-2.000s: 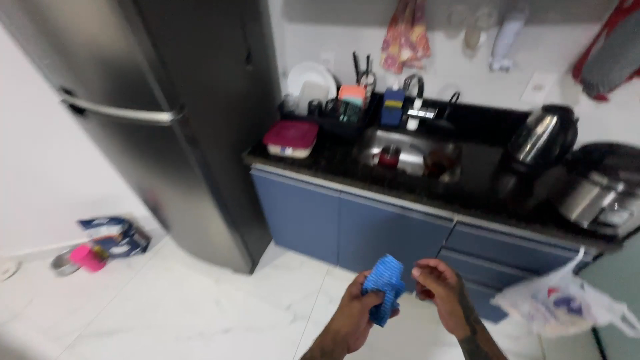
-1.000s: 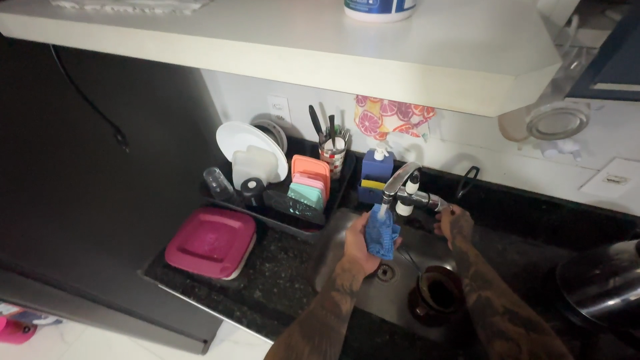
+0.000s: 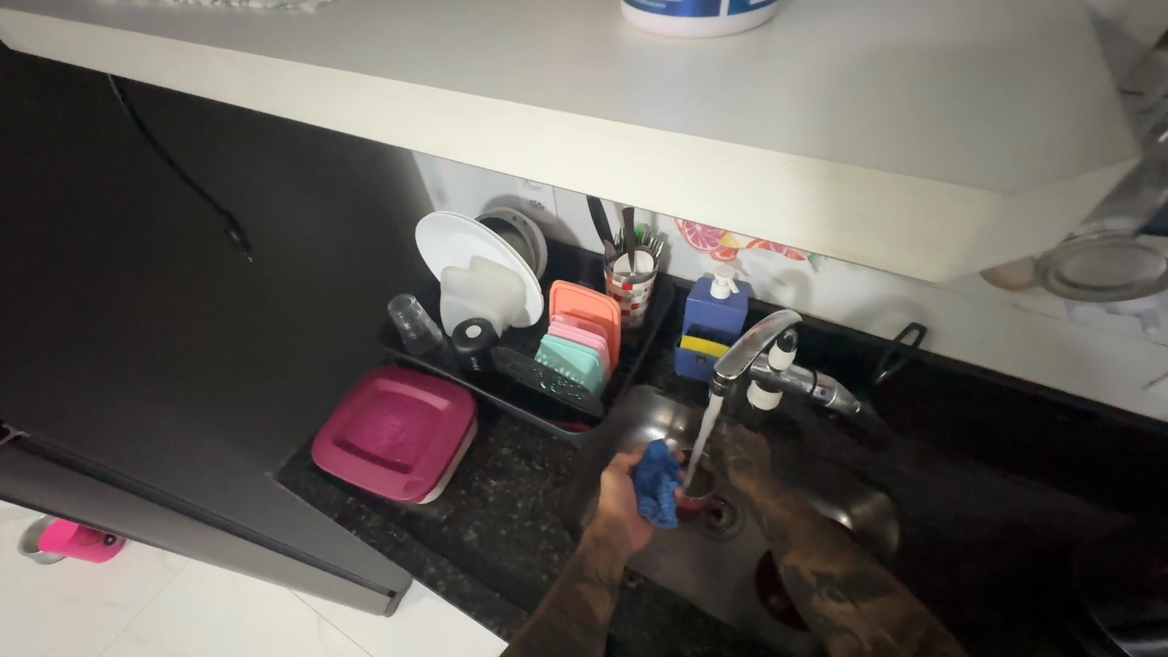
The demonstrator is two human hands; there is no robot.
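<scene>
My left hand holds a blue cloth over the left part of the stainless steel sink. Water runs from the chrome faucet just right of the cloth. Beyond the stream is my right hand, low in the basin; its fingers are mostly hidden, so its hold is unclear. A reddish, see-through vessel shows between the two hands, under the water. Another dark red item lies in the basin, partly behind my right forearm.
A black dish rack with plates, lids and a cutlery cup stands left of the sink. A magenta-lidded container sits on the black stone counter. Behind the basin is a blue soap dispenser. A white shelf juts out overhead.
My right hand has left the faucet's handle and moved down into the sink. Water now visibly runs. The blue cloth, close under the spout a second ago, is lower in my left hand.
</scene>
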